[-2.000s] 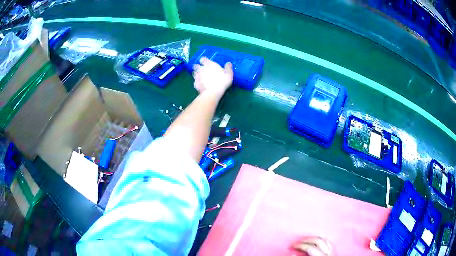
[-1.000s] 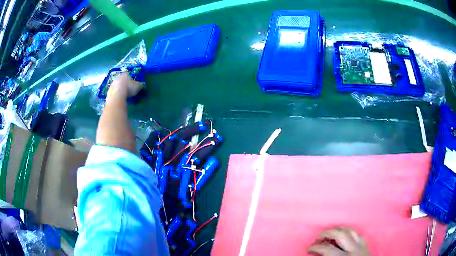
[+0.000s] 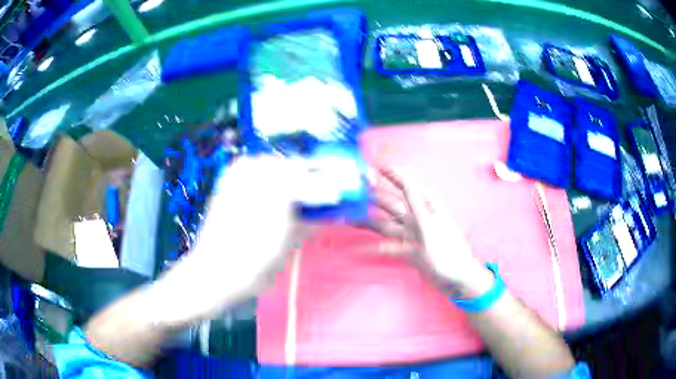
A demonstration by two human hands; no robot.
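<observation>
A blue front housing with a green board and white parts (image 3: 300, 81) is in the middle of the view, blurred by motion, above the far left part of the pink-red mat (image 3: 415, 311). My left hand (image 3: 259, 192) grips its near end. My right hand (image 3: 408, 215), with a blue band on the wrist, is beside the housing's lower right corner, fingers spread. Whether its fingertips touch the housing cannot be told.
Blue batteries with thin leads (image 3: 196, 170) lie left of the mat. An open carton (image 3: 63, 200) stands at the left. Another housing with board (image 3: 430, 55) lies at the back. Two blue covers (image 3: 541, 133) and more open units lie at the right.
My left hand has taken the open housing from the far left of the bench and brought it over to the mat. My right hand has risen from the mat's near edge towards it. The view has shifted.
</observation>
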